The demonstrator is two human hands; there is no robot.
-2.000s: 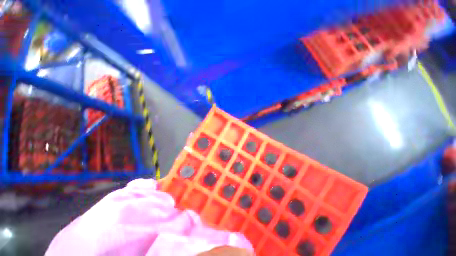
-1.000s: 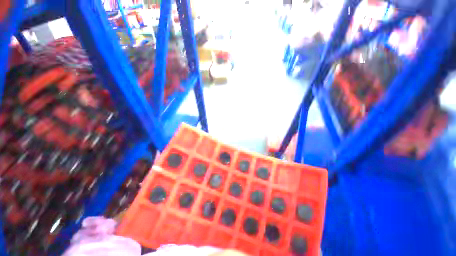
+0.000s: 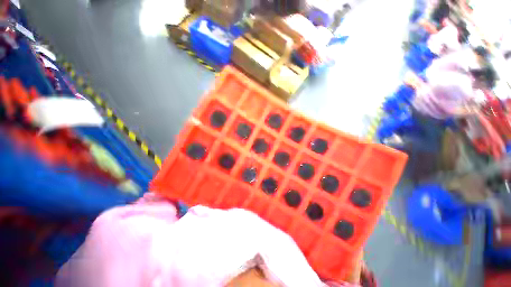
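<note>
An orange-red compartment tray (image 3: 286,162) is held up, tilted, in front of me. Several round dark metal parts (image 3: 292,197) sit one to a pocket in its middle rows; the pockets along the far edge at both corners and along the near edge look empty. Pink sleeves (image 3: 196,241) cover the tray's near left edge. A small patch of bare skin shows at the bottom centre, cut off by the picture's edge. My fingers and their hold on the tray are hidden, and I cannot tell which hand the skin belongs to.
Brown cardboard boxes (image 3: 255,58) and a blue box (image 3: 211,40) stand on the grey floor ahead. Blurred orange trays (image 3: 22,120) with a white paper (image 3: 66,114) are at left, beside a yellow-black floor line. People in pink and a blue stool (image 3: 436,213) are at right.
The view has moved past the blue racks to open floor with boxes and people. The tray stays held in front, now higher in the picture, with more pink sleeve showing.
</note>
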